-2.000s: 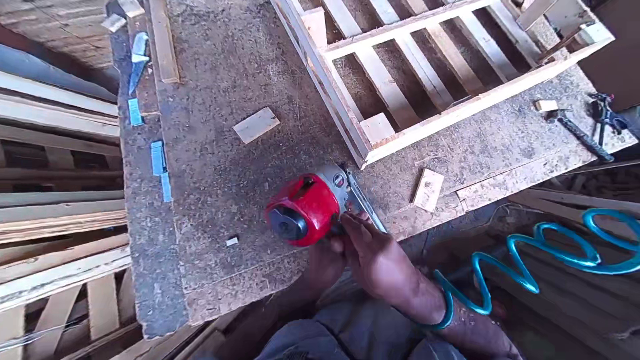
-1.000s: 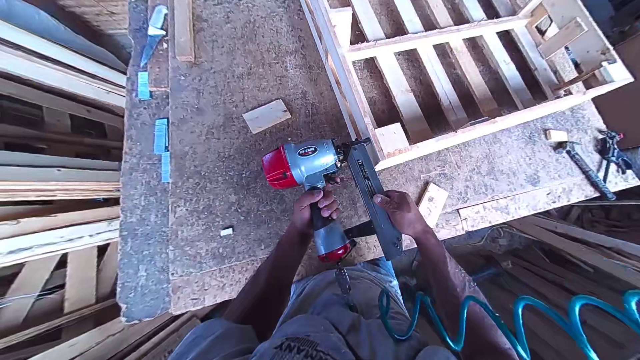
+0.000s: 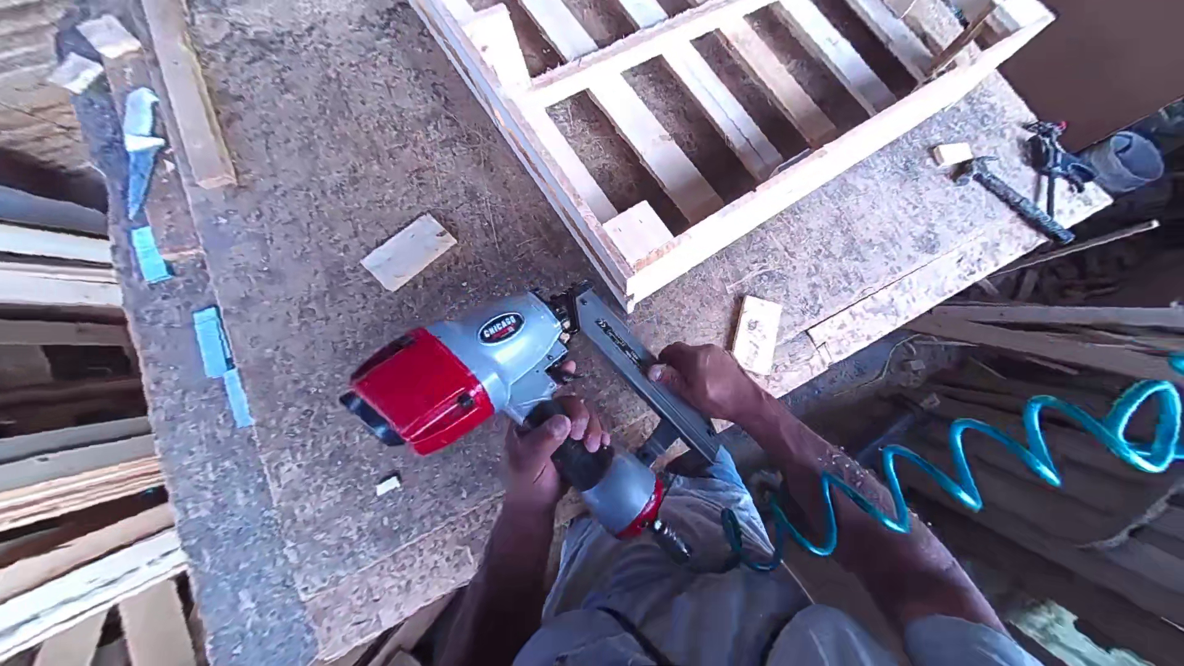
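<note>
A red and silver pneumatic nail gun lies on its side in the air over the near part of the workbench. My left hand is wrapped around its black grip, and my right hand clasps the long nail magazine. A coiled teal air hose runs from near the handle's end across my right forearm. Just beyond the gun's nose is the corner of a slatted wooden frame. One small wood block lies left of the frame, another near my right hand.
The workbench bears collated nail strips along its left side and a wood batten behind them. A hammer and a black tool lie at the right. Stacked boards stand beyond the left edge.
Two seconds ago the gun's red rear end faced up; it has since been turned on its side. My left hand now shows on the grip and my right hand on the magazine.
</note>
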